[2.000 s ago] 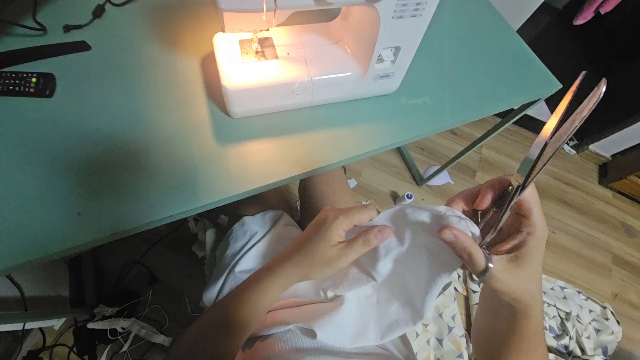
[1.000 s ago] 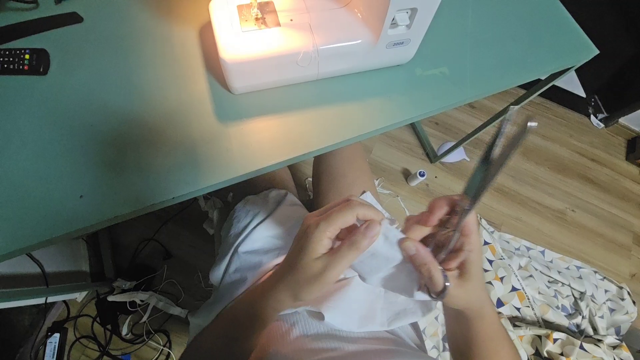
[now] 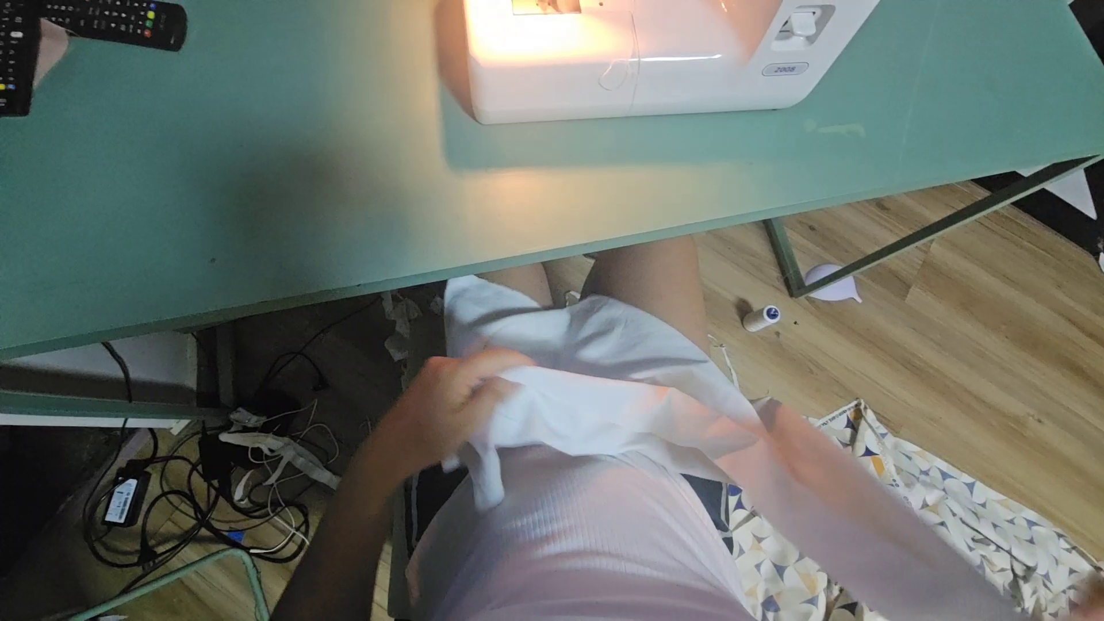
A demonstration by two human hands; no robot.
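My left hand [image 3: 466,401], slightly blurred, is closed on a bunched edge of white fabric [image 3: 595,410] over my lap. The cloth drapes across my thighs, and a pale, blurred stretch runs from it toward the lower right; whether that is cloth or forearm I cannot tell. Of my right hand [image 3: 1088,598] only a blurred bit shows at the bottom right edge, so its grip is hidden. The scissors are out of view. Beyond my lap, a white sewing machine [image 3: 552,90] stands on the green table [image 3: 345,207] with its lamp lit.
Remote controls [image 3: 129,24] lie at the table's upper left. A thread spool [image 3: 762,318] and a pale lilac object [image 3: 832,283] are on the wood floor near the table leg [image 3: 783,259]. Patterned fabric [image 3: 940,509] spreads at the lower right, tangled cables [image 3: 194,509] at the lower left.
My right hand has moved away to the lower right, and the scissors it held have left the view. My left hand has shifted left with the white fabric, which is now more spread out.
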